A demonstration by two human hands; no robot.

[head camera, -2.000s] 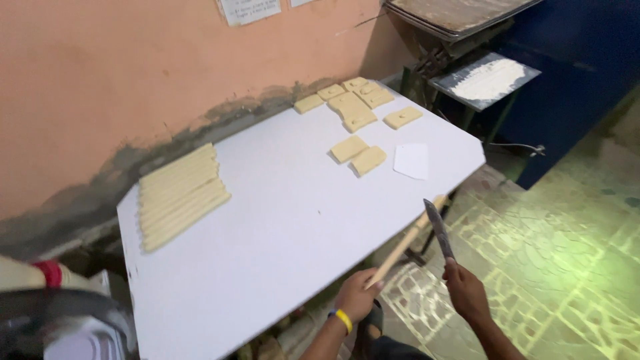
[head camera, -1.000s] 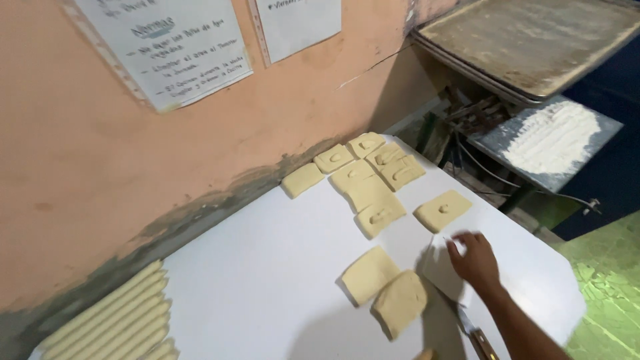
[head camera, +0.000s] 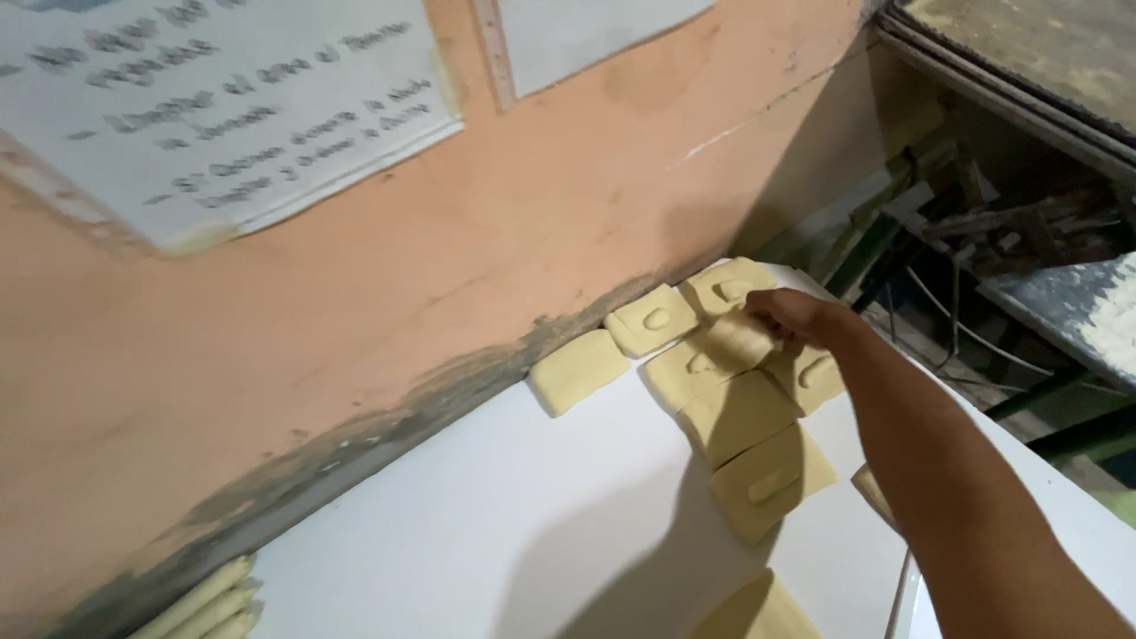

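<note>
My right hand (head camera: pixel 790 318) reaches over the group of flat dough pieces at the back corner of the white table (head camera: pixel 426 497). Its fingers pinch a dough piece (head camera: pixel 741 340), blurred, above the other pieces. Beside it lie a dough piece with a small lump on top (head camera: pixel 652 321) and another with a lump (head camera: pixel 729 286). A plain dough piece (head camera: pixel 579 371) lies by the wall, and one with a lump (head camera: pixel 770 484) lies nearer me. My left hand is out of view.
Dough rolls (head camera: pixel 213 608) lie at the lower left. The wall (head camera: pixel 497 240) bounds the table's back edge, with papers bearing writing (head camera: pixel 266 106) on it. Metal baking trays (head camera: pixel 1021 98) and a floury board (head camera: pixel 1092 311) stand at the right.
My right hand has moved from the white card near the single dough piece to the group by the wall. The view has moved closer to the wall. My left hand, seen two seconds ago, has left view.
</note>
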